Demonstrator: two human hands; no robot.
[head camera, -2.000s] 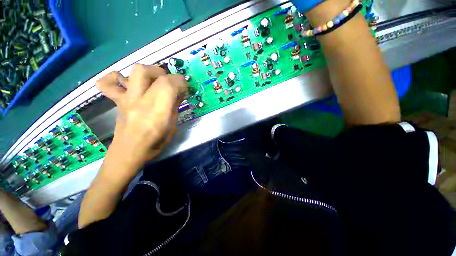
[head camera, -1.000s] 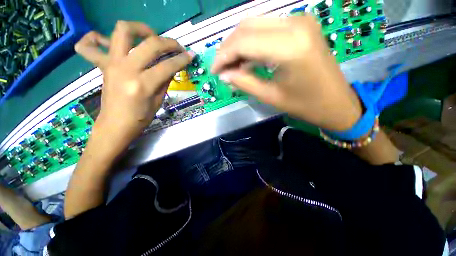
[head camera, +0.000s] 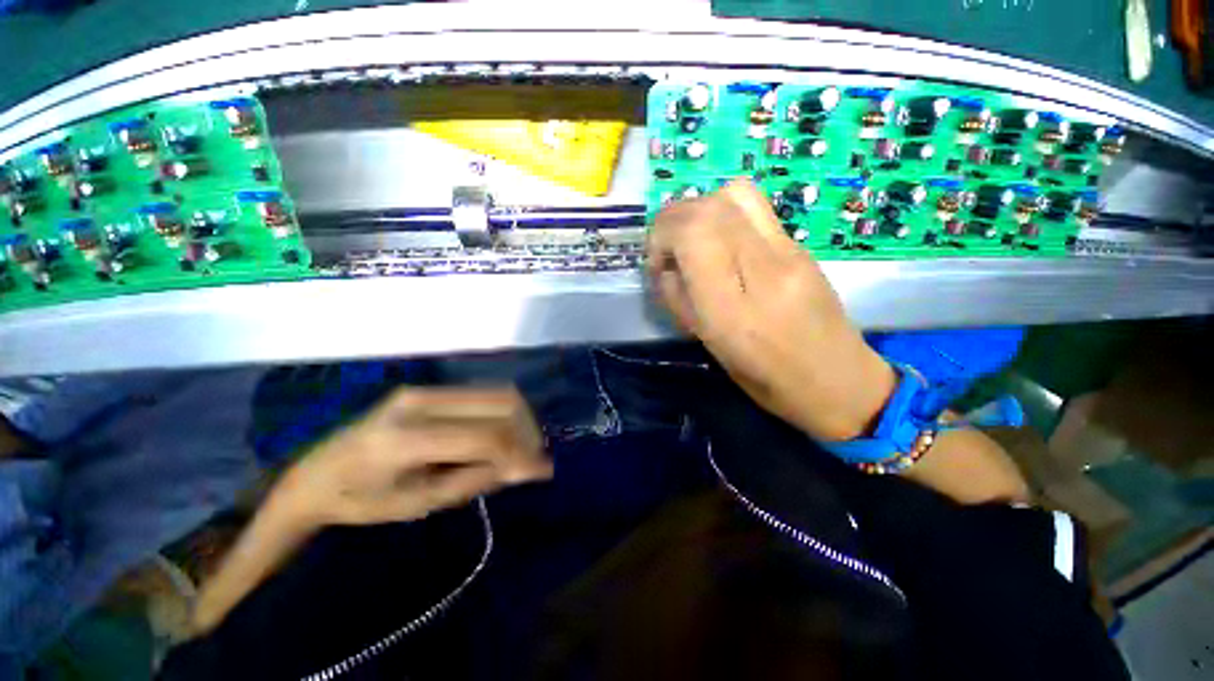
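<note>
A long green circuit board (head camera: 919, 166) with rows of small mounted parts lies across the rails at centre right. My right hand (head camera: 759, 299) is over its lower left corner, fingers bent down; whether it grips the board edge or a part is hidden. My right wrist wears a blue strap and a beaded bracelet. My left hand (head camera: 413, 459), blurred, is in front of my lap, below the rail, with fingers curled; I cannot tell if it holds anything. A second green circuit board (head camera: 147, 200) lies on the rails at the left.
The near silver conveyor rail (head camera: 466, 315) runs across the view. Between the boards show a chain, a metal shaft and a yellow card (head camera: 566, 146). A pale tool (head camera: 1137, 40) and an orange object (head camera: 1189, 40) lie at the upper right.
The view has swung right; the blue bin is out of the picture. My left hand has left the board and dropped to my lap. My right hand is lower, at the board's left end.
</note>
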